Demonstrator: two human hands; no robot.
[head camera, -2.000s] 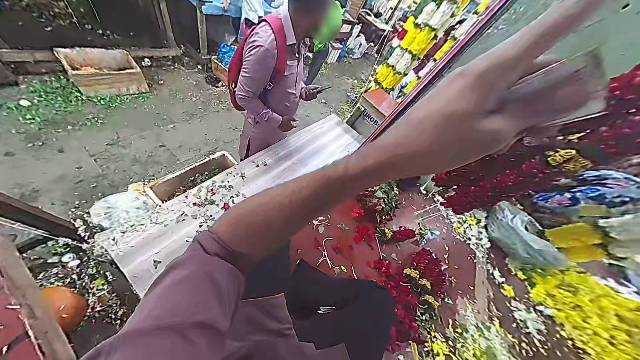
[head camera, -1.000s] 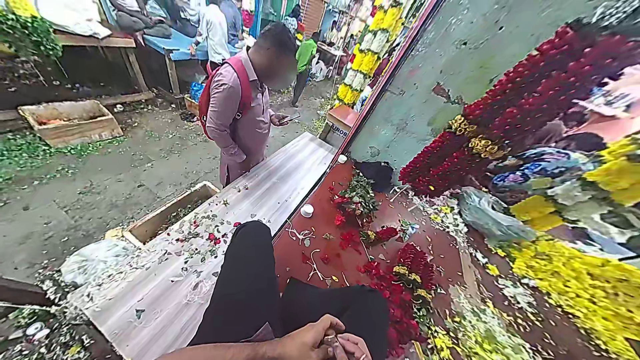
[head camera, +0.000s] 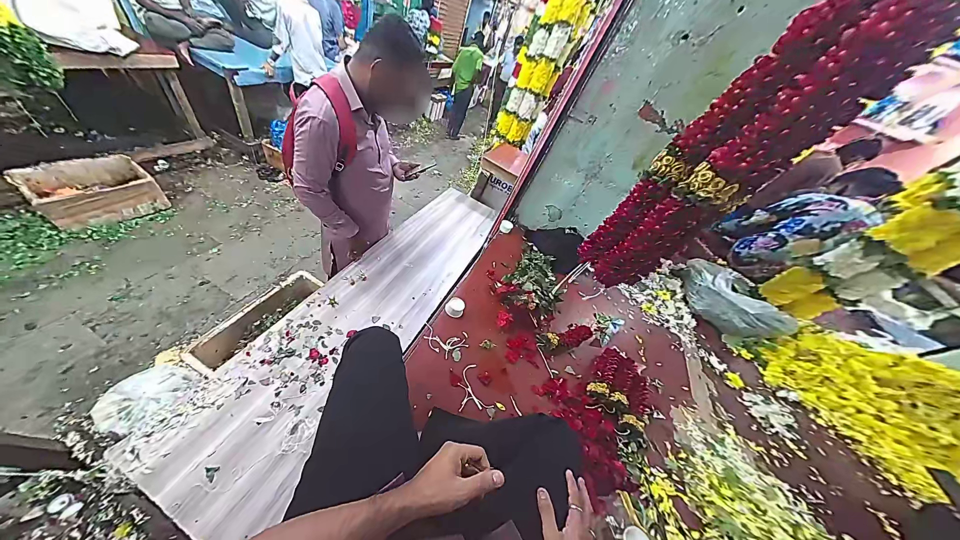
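My left hand is over my lap with its fingers curled and thumb forward; whether something small is between the fingers cannot be told. To its right, my right hand has its fingers spread at the lower edge, partly cut off, and wears a ring. The two hands are apart above my dark trousers. Just beyond my right hand, red flower garlands with yellow bands lie on the red surface. Green stems with red flowers lie farther back, near a small white cup.
A pale board strewn with petals and leaves runs along the left, beside a wooden crate. A person with a red backpack stands beyond it, holding a phone. Yellow petals and a plastic bag lie at right.
The raised arm of two seconds ago has come down to my lap. My hands were together one second ago and are now apart.
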